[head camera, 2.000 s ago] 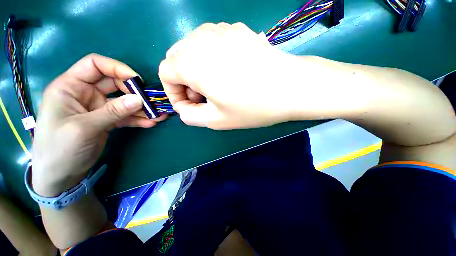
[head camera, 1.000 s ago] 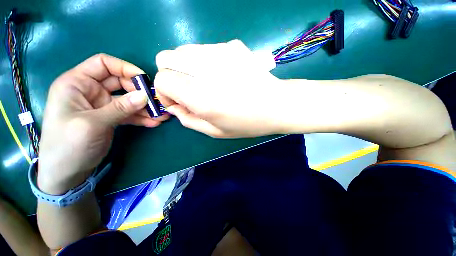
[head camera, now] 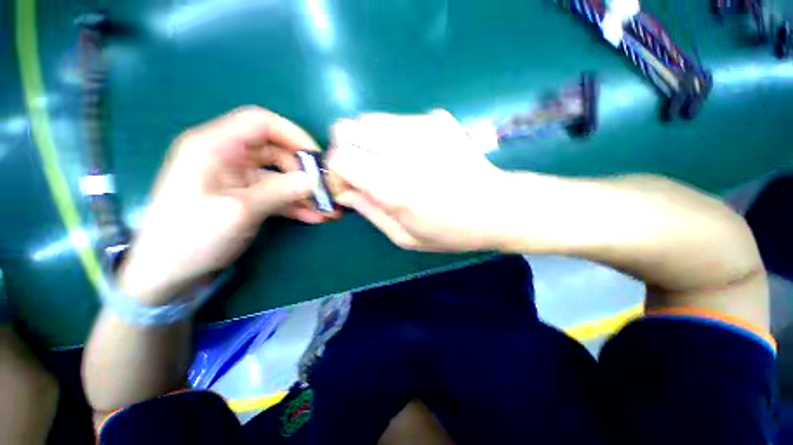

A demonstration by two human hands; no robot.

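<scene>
My left hand point(head camera: 230, 195) holds a black connector housing point(head camera: 316, 181) with a pale strip, between thumb and fingers, tilted over the table. My right hand point(head camera: 404, 174) is closed right beside the housing, over the wires that enter its side; its fingertips are largely hidden and blurred. The wire harness point(head camera: 535, 122) comes out beyond the right hand and ends in a black connector point(head camera: 588, 104) on the table.
The green table point(head camera: 417, 52) has a yellow tape line point(head camera: 43, 148) at left. Another harness point(head camera: 96, 130) with a white label lies there. More harnesses point(head camera: 652, 52) lie at upper right. A blue bag point(head camera: 230, 348) is below the table edge. Part of another person's arm point(head camera: 26, 391) shows at lower left.
The view has shifted and blurred, so hands and housing appear further right and slightly lower. The right hand has come close against the housing, covering wires seen between them two seconds ago.
</scene>
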